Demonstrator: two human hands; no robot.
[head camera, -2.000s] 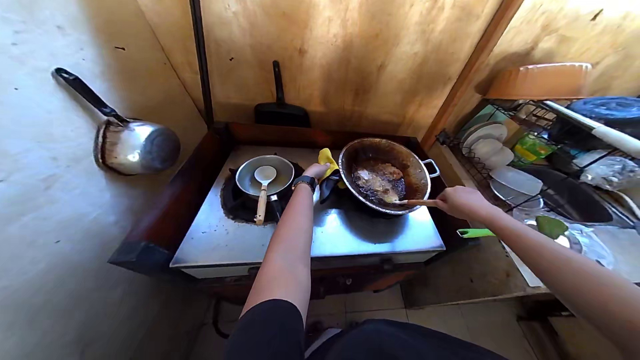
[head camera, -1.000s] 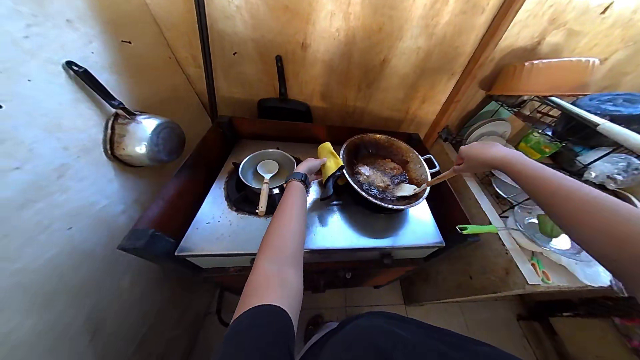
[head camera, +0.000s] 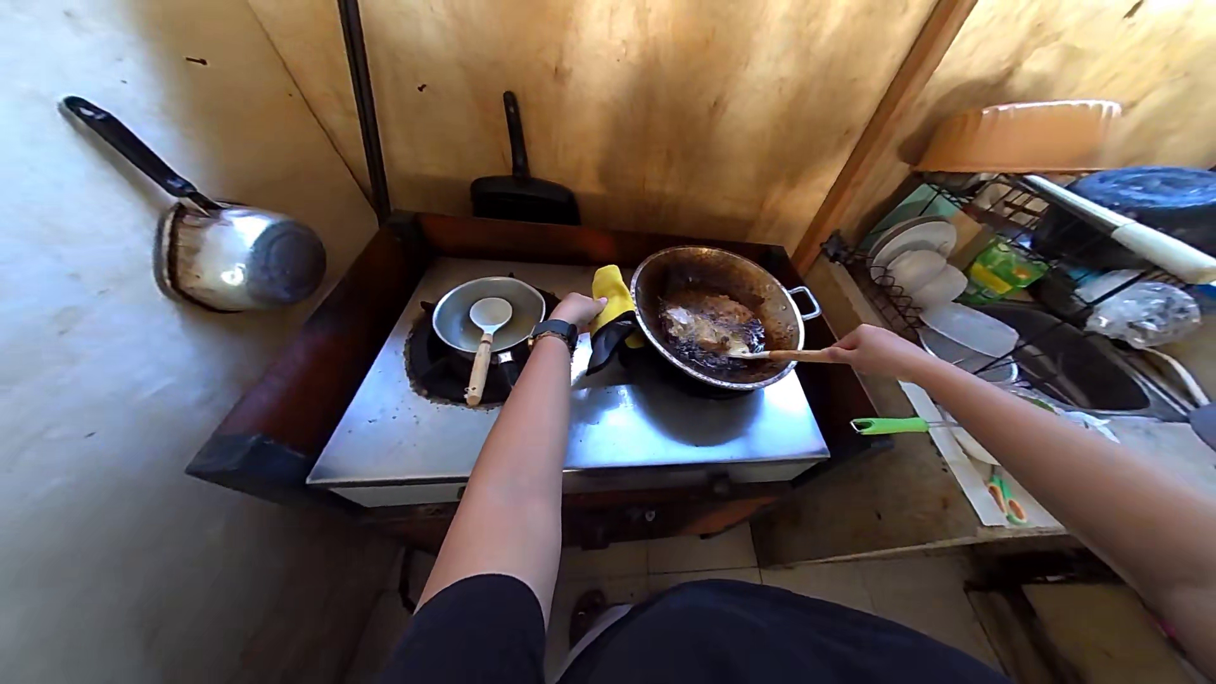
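Observation:
A round metal pan (head camera: 788, 318) with browned walls sits on the right side of the stove, with browned food (head camera: 708, 323) in dark bubbling liquid. My left hand (head camera: 578, 311) grips a yellow and black cloth (head camera: 613, 294) at the pan's left side; the handle there is hidden. The wooden handle of a spatula or spoon (head camera: 798, 355) is in my right hand (head camera: 869, 350), its pale head low in the pan against the food. On the left burner stands a smaller metal pot (head camera: 456, 313), with a white ladle (head camera: 482, 356) with a wooden handle lying across it.
Wooden boards (head camera: 313, 347) border the steel stovetop (head camera: 418, 446). A saucepan (head camera: 242, 256) hangs on the left wall, and a black pan (head camera: 524, 198) stands behind the stove. On the right are a dish rack (head camera: 888, 294), a sink (head camera: 1083, 370), a green-handled utensil (head camera: 890, 426) and scissors (head camera: 1007, 499).
My right hand has lowered since a second ago, and the utensil's head has moved left and up within the pan. My left hand stays on the cloth at the pan's left side.

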